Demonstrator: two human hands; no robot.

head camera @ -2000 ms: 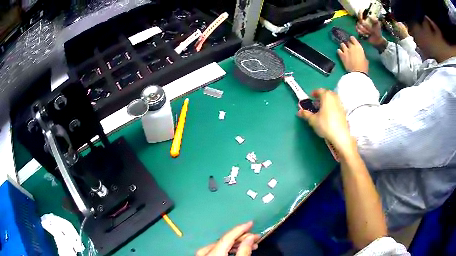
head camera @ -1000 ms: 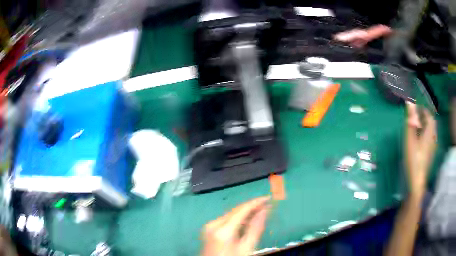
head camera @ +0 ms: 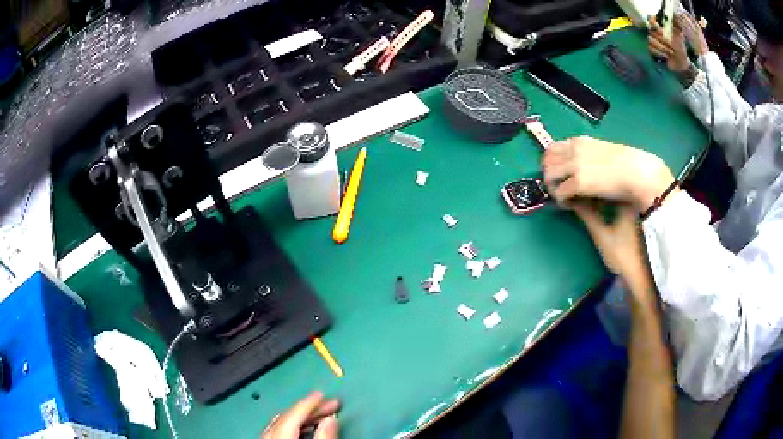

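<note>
A watch body (head camera: 525,195) with a pinkish rim lies at the fingertips of a neighbour's hand (head camera: 592,171), which has a dark bracelet. A pale pink strap (head camera: 539,133) sticks out above that hand. My right hand (head camera: 616,238) reaches in from the lower right, its fingers hidden behind the neighbour's hand, so its grip does not show. My left hand (head camera: 302,418) is at the bottom edge, partly cut off, fingers somewhat apart, no object visible in it. The black hand press (head camera: 249,317) stands at left, its silver lever tilted down.
A white pump bottle (head camera: 313,184), orange stick (head camera: 349,197), small white tabs (head camera: 475,267) and dark teardrop piece (head camera: 401,290) are on the green mat. Behind are a round black puck (head camera: 485,103), phone (head camera: 568,89) and black parts tray (head camera: 232,90). A blue box (head camera: 51,360) and crumpled wipe (head camera: 133,377) are at left.
The view swung left to the press and back right. Two seconds ago my right hand was at the watch alone; now the neighbour's hand is over it and the watch body shows farther left of the fingers.
</note>
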